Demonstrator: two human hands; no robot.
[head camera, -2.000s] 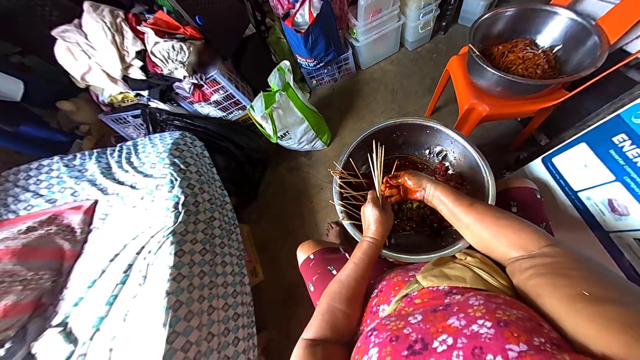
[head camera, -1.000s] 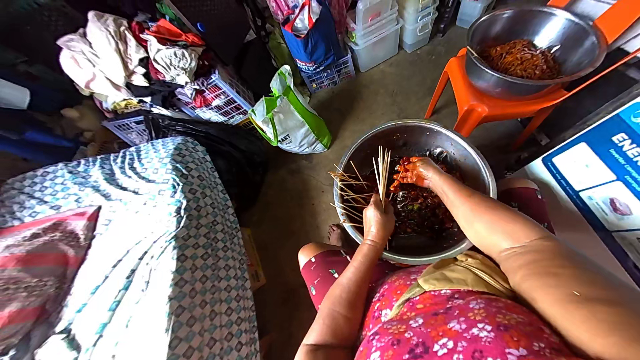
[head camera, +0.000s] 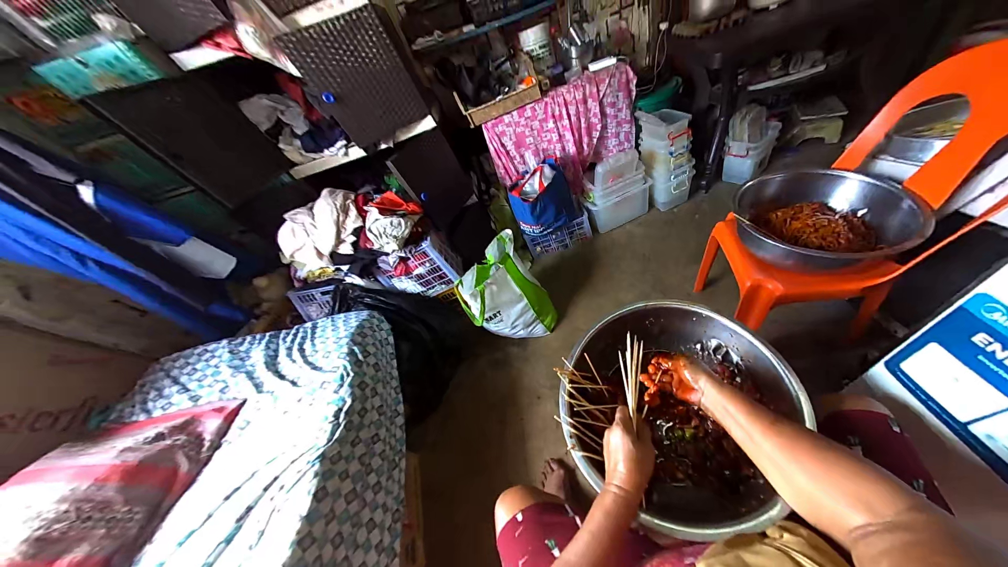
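Observation:
My left hand (head camera: 628, 455) grips a bundle of thin wooden skewers (head camera: 631, 370) that stick up over a large metal basin (head camera: 797, 394). Just right of the bundle, my right hand (head camera: 676, 379) is coated in red sauce and has its fingers curled around reddish pieces that look like marinated meat. Dark red marinade with pieces in it (head camera: 701, 465) fills the bottom of the basin. Several more skewers (head camera: 583, 413) lean over the basin's left rim, their lower ends in the mixture.
An orange plastic chair (head camera: 756, 295) at the right holds a second metal basin (head camera: 917, 224) of reddish food. A green and white bag (head camera: 508, 295) stands on the floor ahead. A bed with a checked sheet (head camera: 346, 425) is at the left, and a printed box (head camera: 965, 362) at the right.
The view has tilted up. My right hand moved from beside the skewers down into the basin, then back toward the bundle. My left hand has kept its hold on the skewers.

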